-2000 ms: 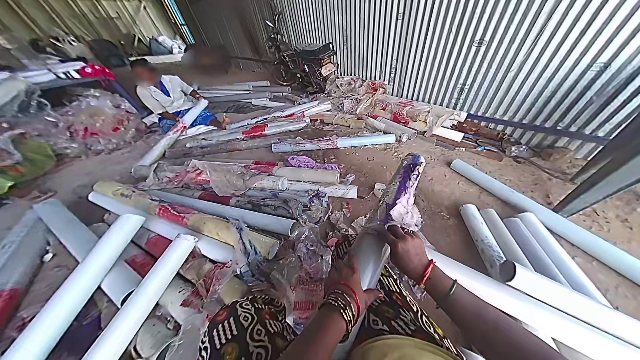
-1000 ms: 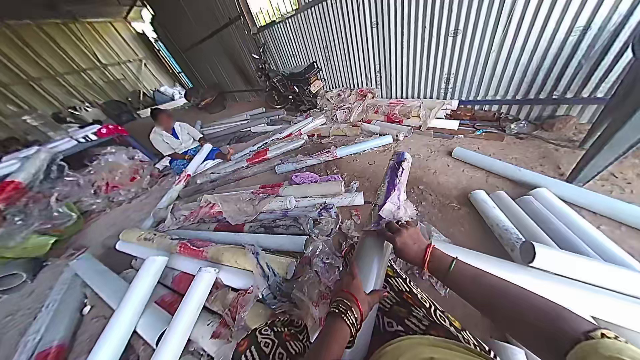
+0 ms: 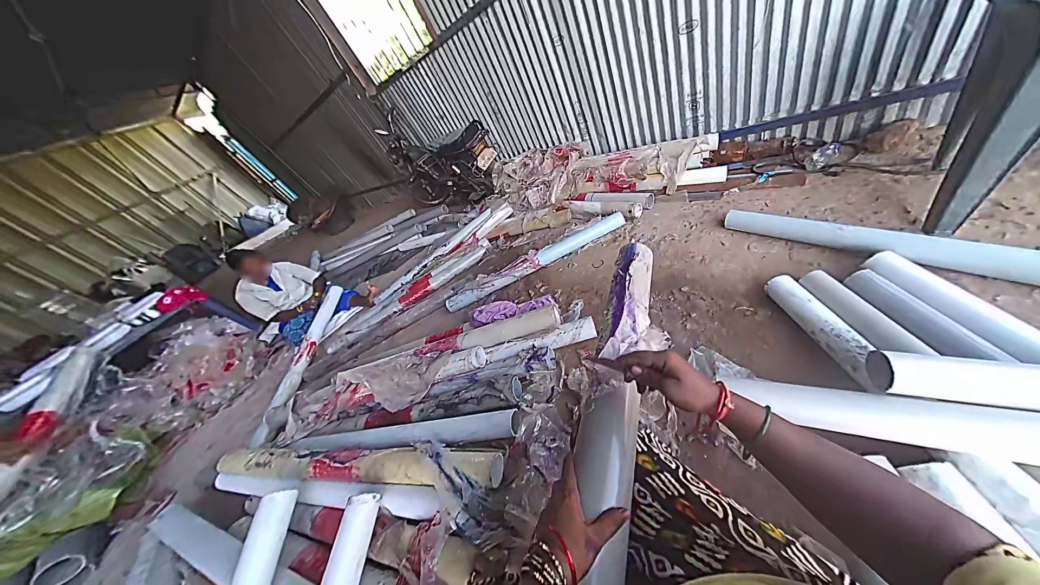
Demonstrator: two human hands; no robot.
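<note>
A long pale pipe [image 3: 605, 447] stands tilted across my lap, its far part covered by a crumpled purple-and-white wrapping [image 3: 632, 305]. My left hand [image 3: 581, 512] is wrapped around the bare lower part of the pipe, thumb on top. My right hand [image 3: 662, 374] pinches the lower edge of the wrapping, at the border between the covered and the bare surface. Something thin and dark shows at its fingertips; I cannot tell what it is. Torn clear plastic film [image 3: 544, 443] lies just left of the pipe. Patterned cloth [image 3: 699, 520] covers my leg on the right.
Wrapped pipes [image 3: 366, 467] lie piled at the left, with loose plastic film [image 3: 195, 366] beyond. White pipes [image 3: 959, 378] lie at the right, near a metal post [image 3: 987, 122]. A person [image 3: 280, 292] sits on the ground at the back left. A motorcycle [image 3: 447, 158] stands by the corrugated wall.
The view has swung left. My left hand stays around the pipe, and my right hand remains at the lower edge of the wrapping.
</note>
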